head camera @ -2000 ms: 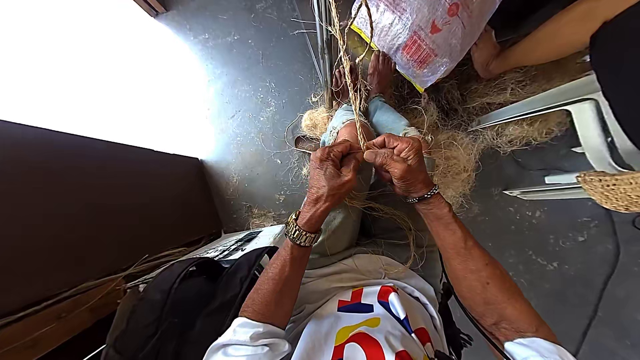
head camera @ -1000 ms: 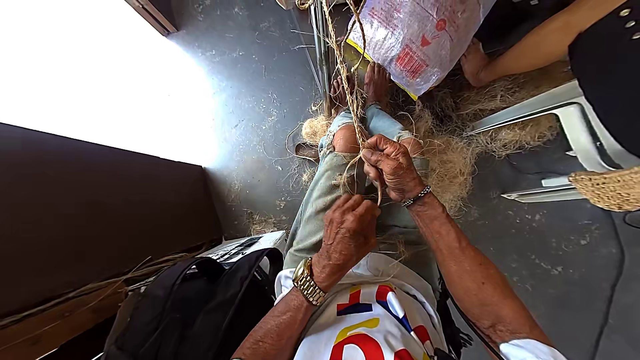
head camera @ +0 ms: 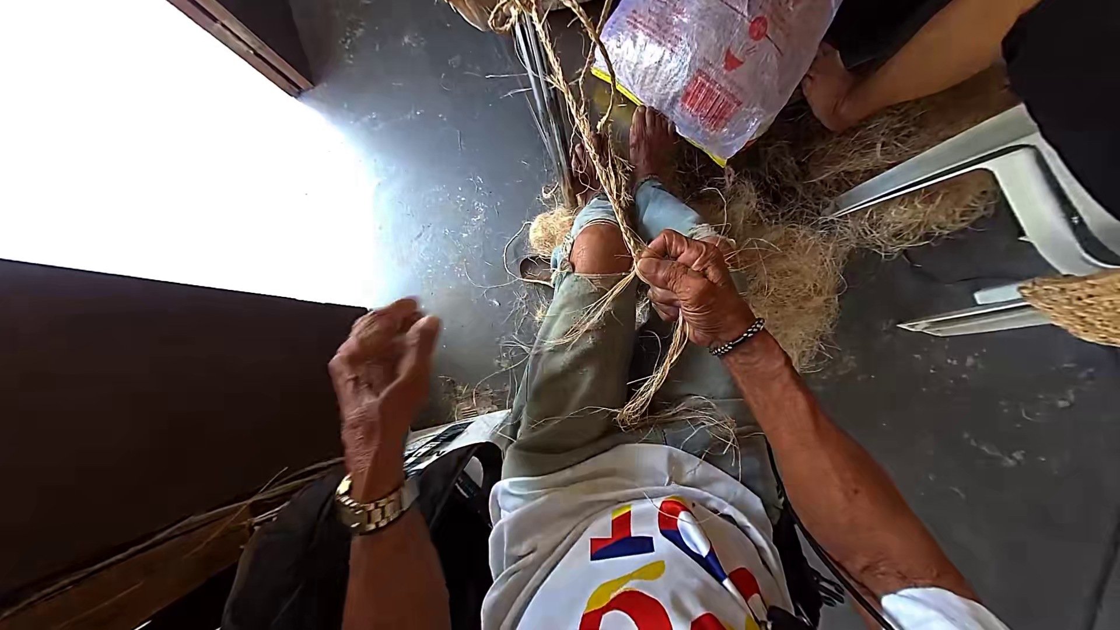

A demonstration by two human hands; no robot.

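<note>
My right hand is closed around a braided rope of straw-coloured plant fibre, over my thigh beside the bare knee. The rope runs up from the fist toward the top of the view. Loose strands hang below the fist, and thin ones spread to its left. Out to the left, my left hand is raised away from the rope, slightly blurred, its fingers curled and the thumb apart. Nothing shows in it. A pile of loose fibre lies on the floor just right of my right hand.
A printed plastic sack stands ahead near my feet. Another person's bare leg is at the upper right, by a light plastic chair. A woven piece juts in at the right edge. A black bag is at lower left.
My left hand was at the rope beside the right hand, then lower over my lap; now it is far out to the left. My right hand stays on the rope.
</note>
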